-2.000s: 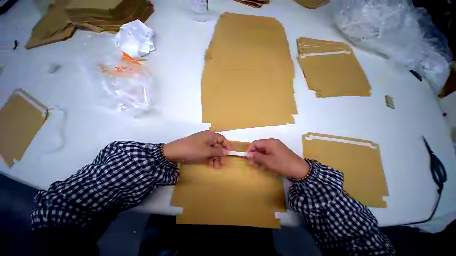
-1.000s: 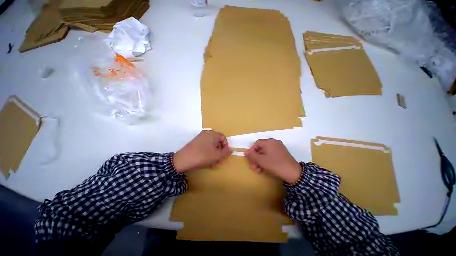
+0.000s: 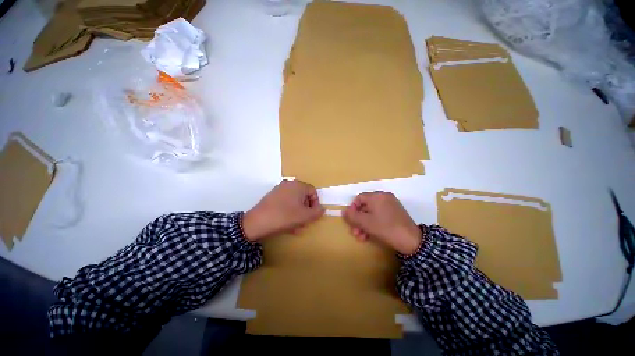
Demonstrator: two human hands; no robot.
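Note:
A flat tan panel (image 3: 320,285) lies in front of me, its near edge reaching past the table's edge. A narrow white strip (image 3: 333,213) lies along the panel's far edge; only its middle shows between my hands. My left hand (image 3: 287,208) is closed at the strip's left part, fingertips pinched. My right hand (image 3: 379,219) pinches at its right part. The strip's ends are hidden under my fingers. A long tan panel stack (image 3: 353,94) lies just beyond my hands.
Tan panels with white strips lie at right (image 3: 498,243), far right (image 3: 484,94) and left (image 3: 24,181). A clear bag with orange print (image 3: 167,125) and crumpled paper (image 3: 177,47) lie left. Dark-handled scissors (image 3: 624,233) are at the right edge, a bulky plastic bag (image 3: 557,35) far right.
Since two seconds ago, the strip has gone from being held between my hands to lying at the panel's far edge. My hands barely move in the last second; the view has shifted slightly.

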